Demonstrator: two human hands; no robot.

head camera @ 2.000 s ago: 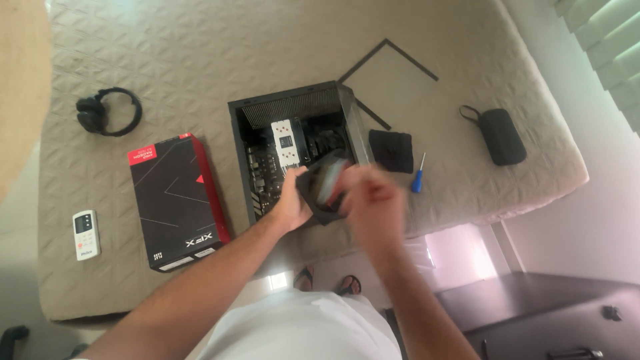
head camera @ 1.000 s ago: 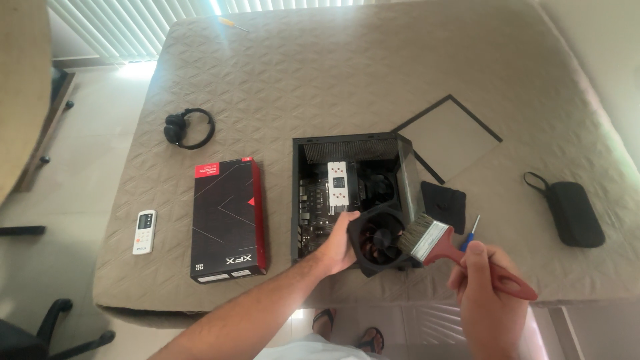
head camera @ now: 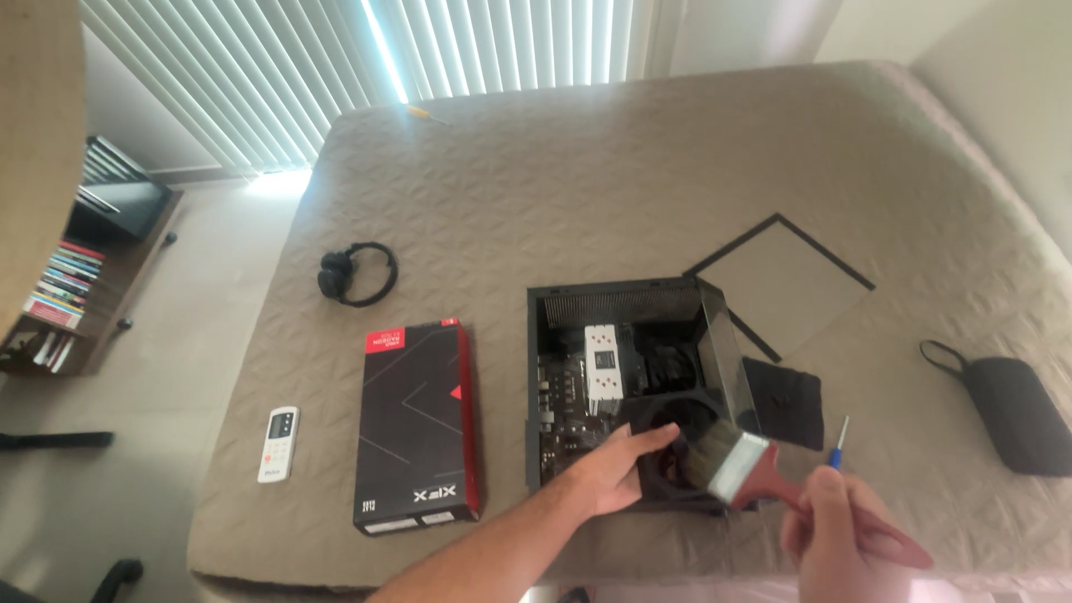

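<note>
My left hand (head camera: 618,473) holds a black case fan (head camera: 657,494) by its frame, over the near end of an open black computer case (head camera: 538,394). In my right hand (head camera: 837,528) is a paintbrush (head camera: 758,479) with a red handle; its bristles lie against or just over the fan, with the exact contact blurred. Inside the case, a CPU cooler with a white top (head camera: 604,364) stands above the motherboard (head camera: 559,419). The fan and my left hand hide part of the case's interior.
On the quilted bed cover (head camera: 544,193) lie an XFX graphics card box (head camera: 414,427), headphones (head camera: 360,275), a remote control (head camera: 278,444), a framed clear panel (head camera: 783,285), a black cloth or pouch (head camera: 785,402), a blue screwdriver (head camera: 839,444), a black zip case (head camera: 1017,414) and a yellow-handled tool (head camera: 423,113).
The brush, blurred at the fan two seconds ago, shows plainly one second ago and is still at the fan. Both hands keep their holds. The view has tilted up.
</note>
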